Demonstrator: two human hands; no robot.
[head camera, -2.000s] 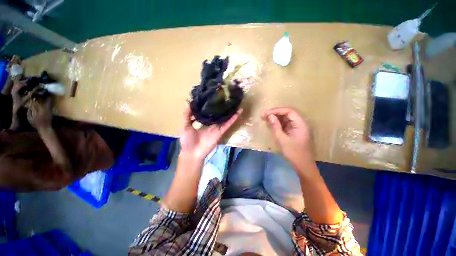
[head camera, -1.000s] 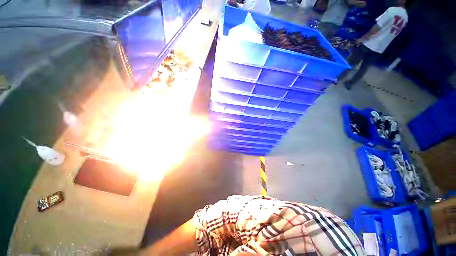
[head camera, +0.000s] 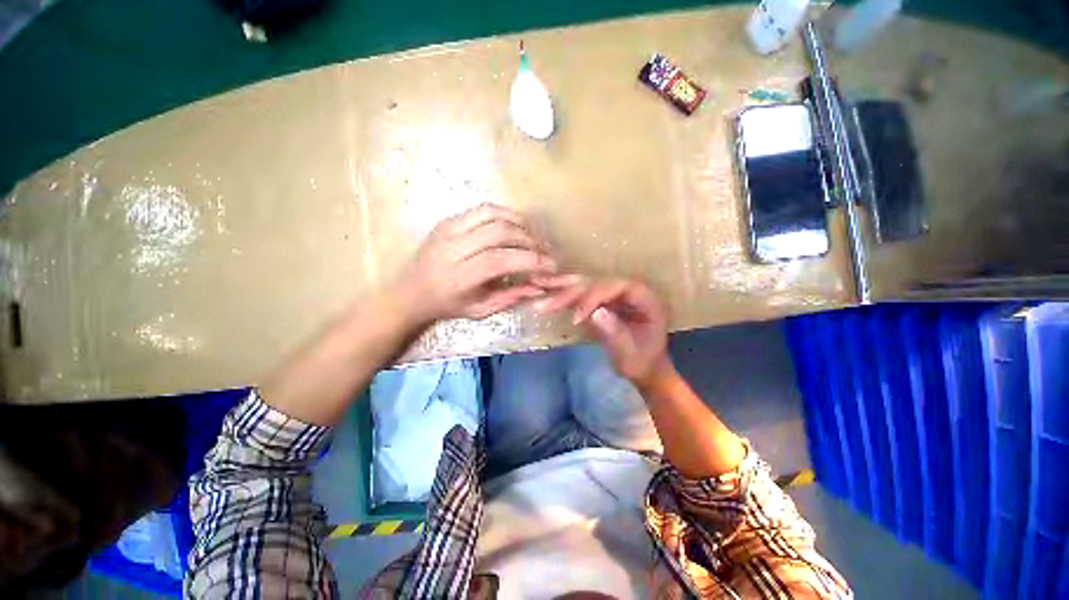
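Note:
My left hand is over the bench in front of me, fingers bent and close together, palm side hidden. My right hand is beside it with curled fingers, and the fingertips of both hands meet. I cannot tell whether a small part is between them. A white glue bottle with a thin greenish nozzle lies beyond my hands. A dark spiky piece is on the green conveyor belt, cut off by the top edge.
A small dark red packet, a smartphone and a spare white bottle lie right of the glue bottle, by the metal-edged clear panel. Blue crates stand at the lower right. A container with white bags is below the bench.
The view has swung from the crates at the right back to the bench. The spiky piece my left hand held two seconds ago is no longer there; a dark piece now shows on the belt.

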